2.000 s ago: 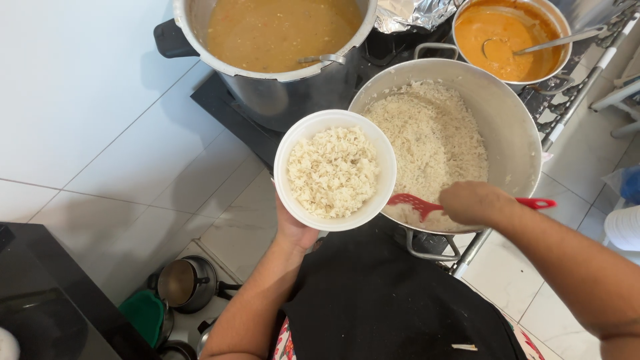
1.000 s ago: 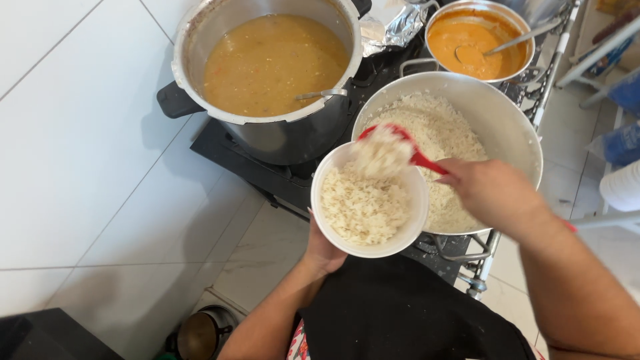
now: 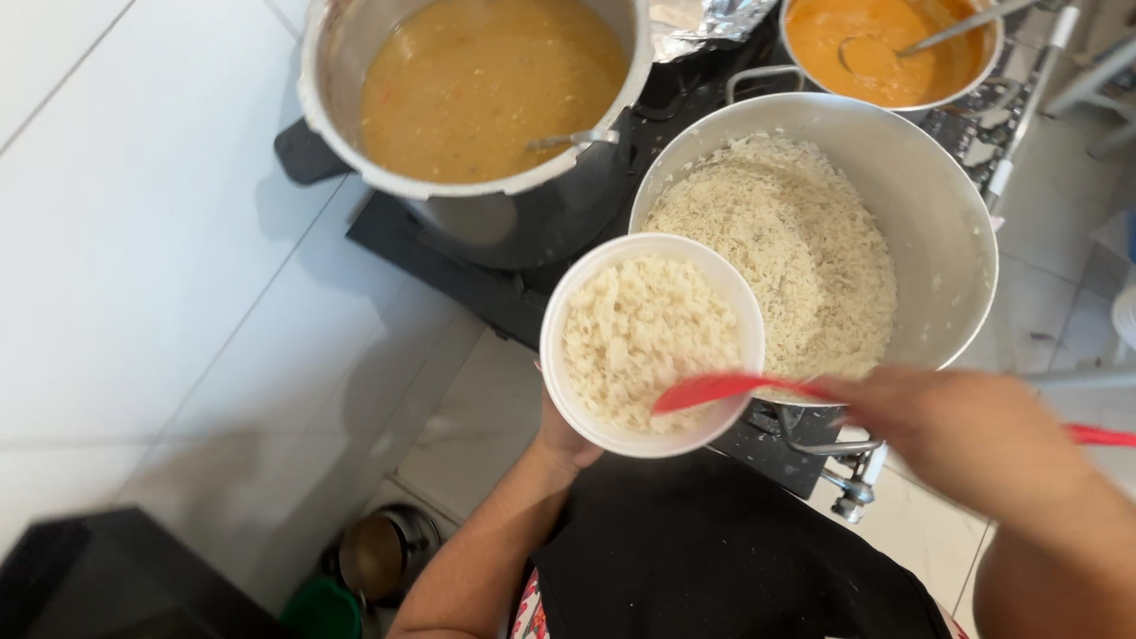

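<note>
My left hand [image 3: 568,426] holds a round white bowl [image 3: 552,355] from below and at its side; most of the fingers are hidden beneath it. Cooked rice [image 3: 652,333] fills the bowl almost to the rim. In my right hand [image 3: 958,426], blurred by motion, is a red serving spoon [image 3: 714,387], its head over the rice at the bowl's near right side. Behind the bowl and to its right, a large metal pot [image 3: 941,222] of rice [image 3: 772,240] stands on the stove, partly covered by the bowl.
A pressure cooker body [image 3: 311,98] of brownish soup with a utensil stands on the stove [image 3: 444,275], upper left. At upper right is a pot [image 3: 994,53] of orange sauce with a ladle. Crumpled foil [image 3: 710,27] lies between them. Cookware [image 3: 377,555] and a green container [image 3: 324,608] are low at left.
Two seconds ago the red spoon was in the pot's rice; one second ago it was above the bowl's far side, bearing rice. Now its head is at the bowl's near right side.
</note>
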